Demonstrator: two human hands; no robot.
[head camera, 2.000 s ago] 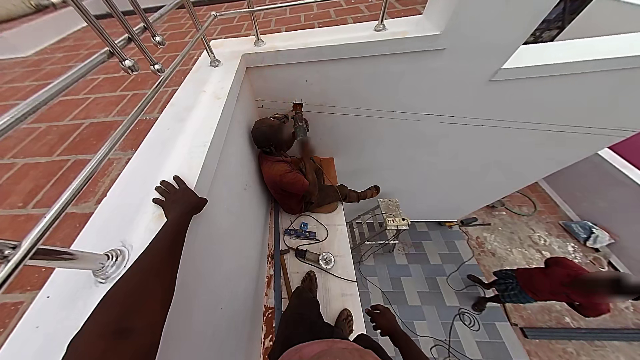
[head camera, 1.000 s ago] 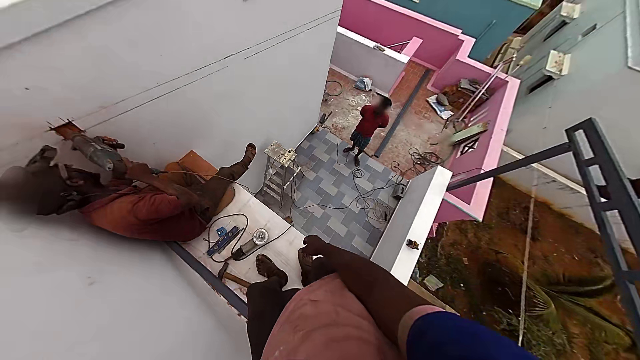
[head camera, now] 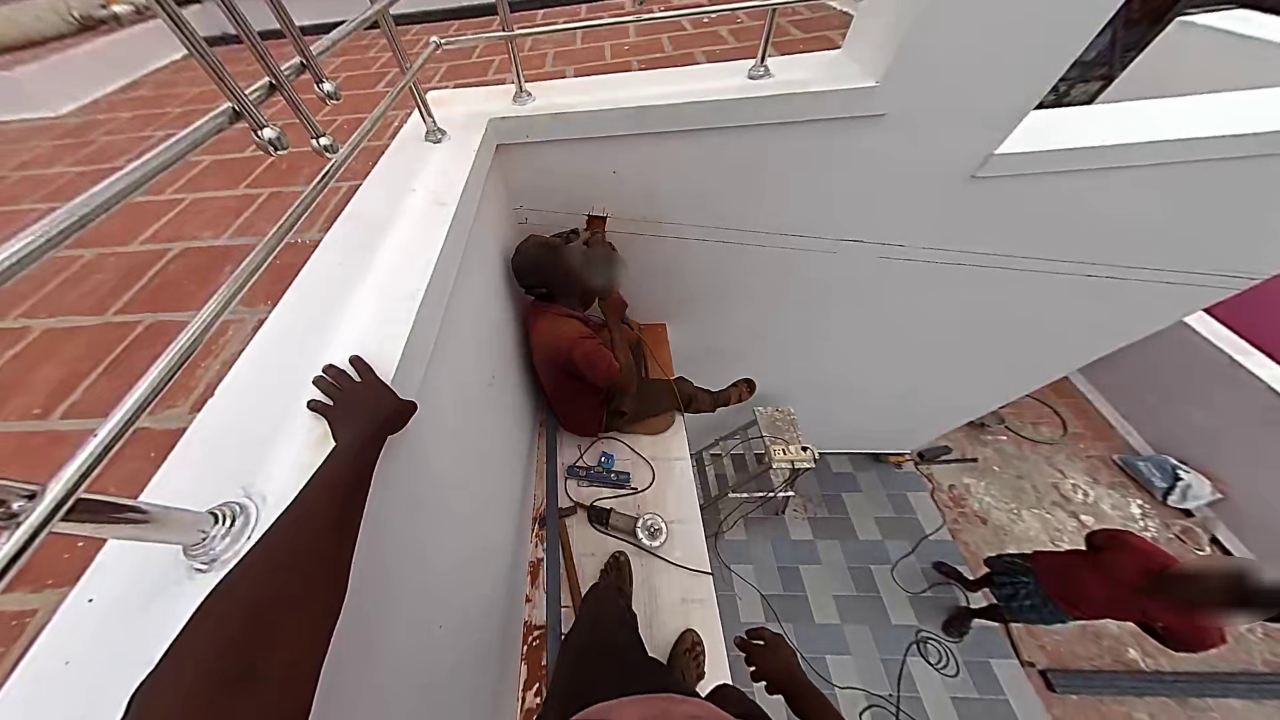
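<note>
My left hand [head camera: 362,402] rests with fingers spread on the white parapet ledge [head camera: 300,370], holding nothing. My right hand [head camera: 770,660] hangs at my side beside the white plank, fingers apart and slightly curled, nothing in it. Between my feet and a seated person [head camera: 580,350] lie an angle grinder [head camera: 635,526] with its cord, a blue spirit level [head camera: 600,476] and a wooden-handled hammer [head camera: 569,555]. That person's raised hands are near a rough hole [head camera: 596,222] in the grey wall; the tool there is partly hidden.
Steel railings [head camera: 240,270] run along the ledge. Below, a ladder [head camera: 730,460] with a power socket board [head camera: 792,456] on top stands on grey tiles [head camera: 830,560]. Loose cables [head camera: 930,655] lie there, near a standing person in red [head camera: 1110,590]. Two lines cross the grey wall [head camera: 800,330].
The view swung right, down over the yard, and back again. My left hand is on the ledge as it was two seconds ago. The seated person remains at the wall hole.
</note>
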